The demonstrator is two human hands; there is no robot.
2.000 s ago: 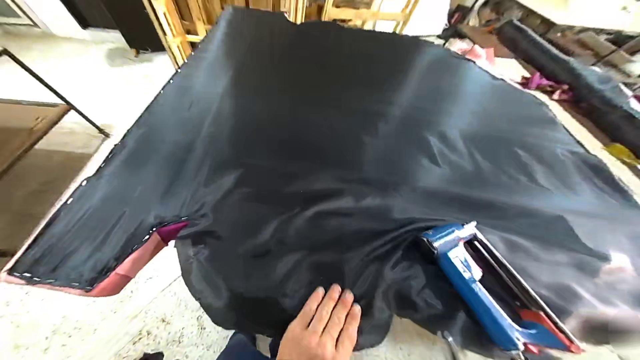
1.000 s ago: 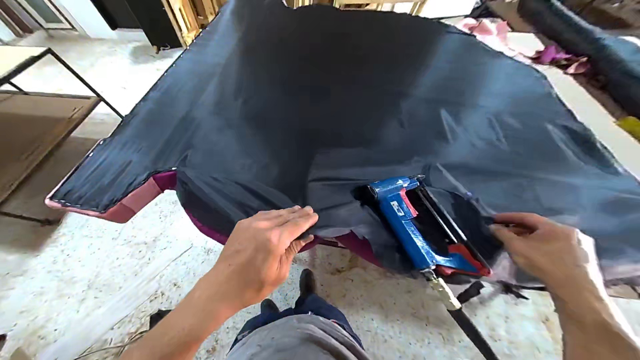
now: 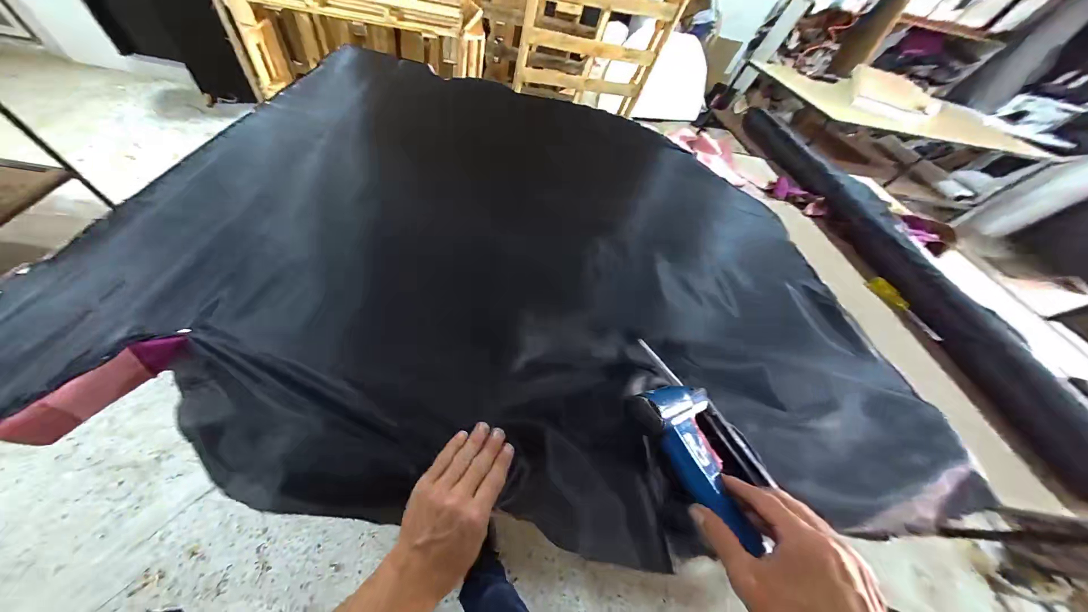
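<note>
A broad sheet of thin black fabric (image 3: pixel 476 255) lies over a large upholstered piece, whose pink and magenta covering (image 3: pixel 93 387) shows at the lower left. Flat on the black fabric near its front edge rests my left hand (image 3: pixel 459 501), its fingers together and extended, holding nothing visible. At the lower right my right hand (image 3: pixel 790 544) has its thumb and fingers around the body of a blue pneumatic staple gun (image 3: pixel 701 467). The gun's head points away from me, over wrinkled fabric. The front edge of the fabric hangs loose in waves.
Wooden pallet-like frames (image 3: pixel 586 55) stand behind the piece. Along the right lies a long dark roll of material (image 3: pixel 901 246), beside pink scraps (image 3: pixel 714 157) and a yellow piece (image 3: pixel 888 292). A cluttered shelf (image 3: pixel 901 106) is at the upper right; a metal-legged table (image 3: pixel 34 178) stands at the left.
A second ago the staple gun lay on the fabric with my right hand beside it; now that hand grips it. My left hand, earlier at the fabric's front edge with bent fingers, now lies flat.
</note>
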